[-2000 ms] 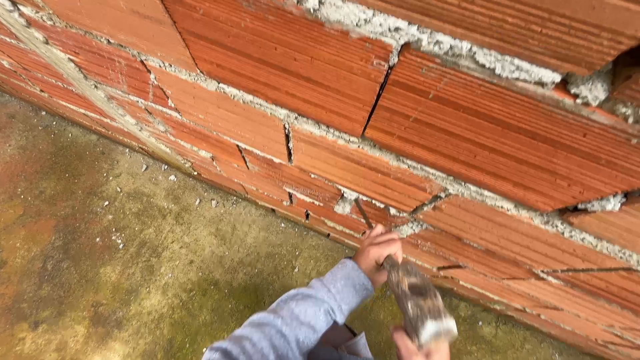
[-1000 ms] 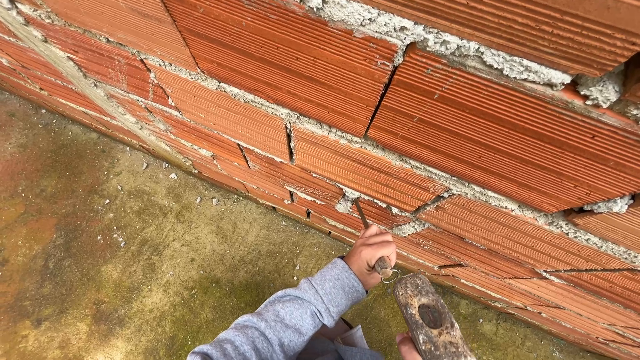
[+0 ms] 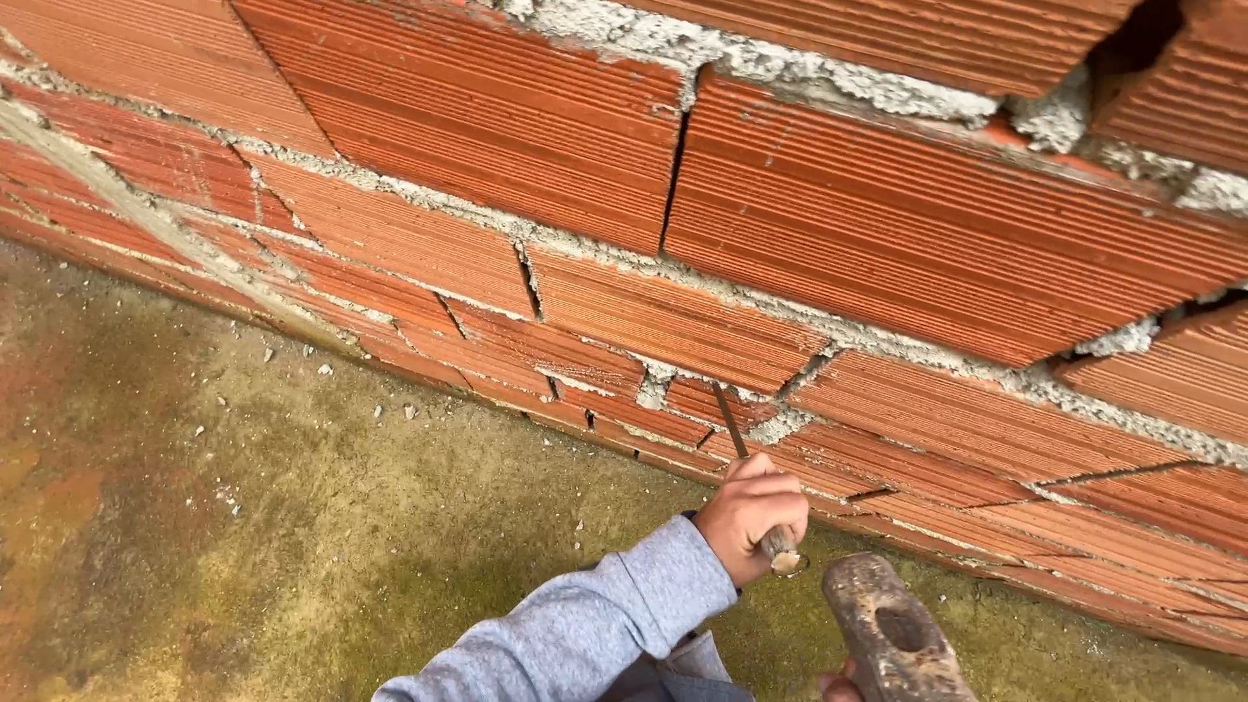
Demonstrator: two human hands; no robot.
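My left hand (image 3: 753, 517), in a grey sleeve, is closed around the handle of a steel chisel (image 3: 729, 419). The chisel's tip rests at a mortar joint low in the wall of ribbed hollow clay bricks (image 3: 936, 234). Its struck end, with a thin wire ring by it, points toward me out of the fist. At the bottom edge my right hand (image 3: 840, 686) shows only in part, holding a hammer whose worn metal head (image 3: 892, 629) is just right of and below the chisel's end, apart from it. The hammer's handle is hidden.
The brick wall runs from upper left to lower right, with rough mortar joints (image 3: 780, 73) and open gaps. A cement strip (image 3: 146, 210) crosses it at the left. Small mortar crumbs (image 3: 326, 370) lie on the stained, mossy concrete floor (image 3: 322, 546) along its base.
The hammer head was close against my left hand two seconds ago; it has since moved away and stands apart from the chisel. My left hand keeps its hold at nearly the same place on the wall.
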